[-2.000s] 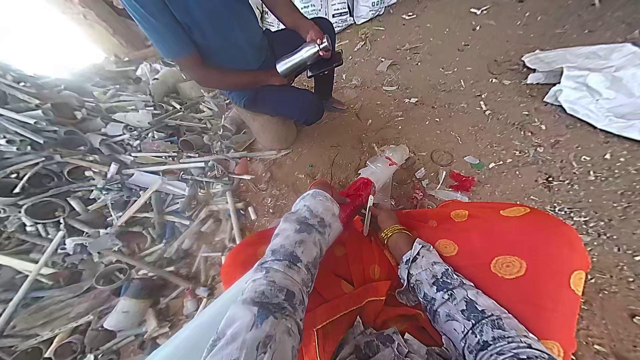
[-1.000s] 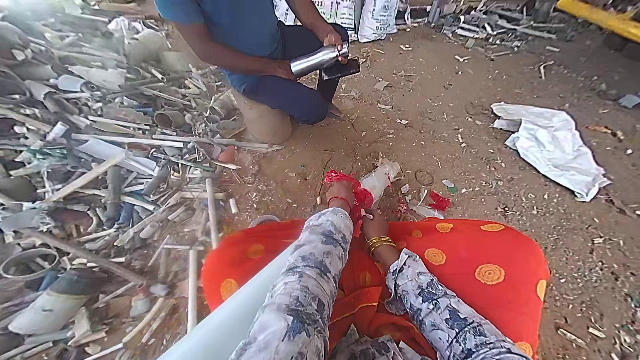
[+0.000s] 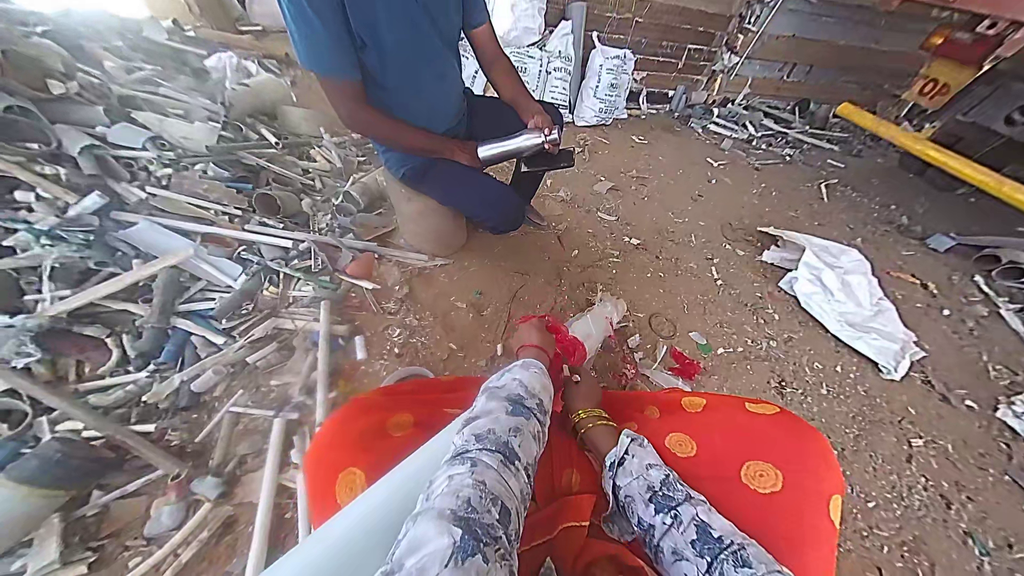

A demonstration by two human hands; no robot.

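My left hand (image 3: 532,342) grips red plastic material (image 3: 567,346) just beyond my knees. Against that red material lies a whitish translucent plastic piece (image 3: 598,322), pointing away from me. My right hand (image 3: 582,392), with yellow bangles at the wrist, is closed around a small pale-ended item (image 3: 566,371) beside the red material; the item is mostly hidden, so its kind cannot be told. Red cloth with orange round patterns (image 3: 760,476) covers my lap. Red scraps (image 3: 685,365) and pale scraps lie on the ground right of my hands.
Opposite me a person (image 3: 400,88) holds a metal bottle (image 3: 518,147) near a dark phone-like object (image 3: 548,160). Pipe scrap (image 3: 192,264) is heaped at left. A white sack (image 3: 850,300) lies right, printed sacks (image 3: 604,82) stand behind, and a yellow bar (image 3: 932,152) juts in.
The view has shifted, showing more of the background. My left hand has come over the red material and closed on it. The other person still holds the bottle.
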